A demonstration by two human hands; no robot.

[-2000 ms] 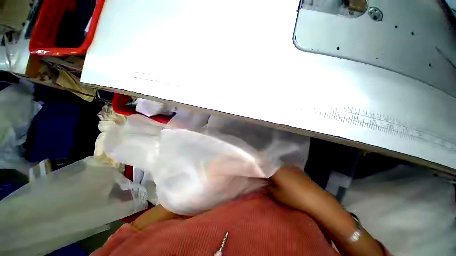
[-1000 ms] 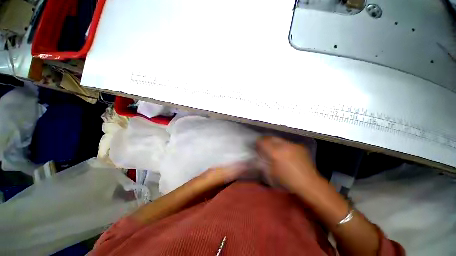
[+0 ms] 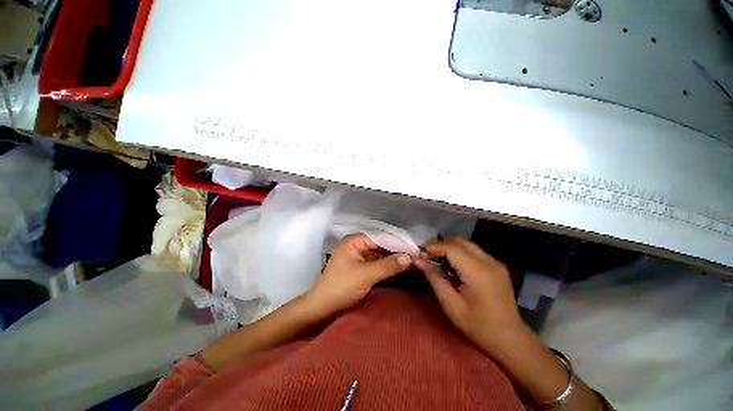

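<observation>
Sheer white fabric (image 3: pixel 281 241) hangs below the table's front edge, over the lap. My left hand (image 3: pixel 362 269) pinches a narrow edge of it between thumb and fingers. My right hand (image 3: pixel 474 285) is close beside, its fingertips at the same edge. A small dark tool, which looks like thread snips (image 3: pixel 444 270), shows between the right fingers; its blades are mostly hidden. The fingertips of both hands nearly touch.
The white table (image 3: pixel 305 88) has a printed ruler along its front. The machine bed (image 3: pixel 595 64) is upper right. A red basket (image 3: pixel 128 68) stands at upper left, another red container (image 3: pixel 233 191) below the table. Pale cloth lies at both sides.
My left hand, hidden under the fabric at first, now shows at the fabric edge. My right hand has come round beside it with the dark tool visible. The fabric has shifted and bunched leftward.
</observation>
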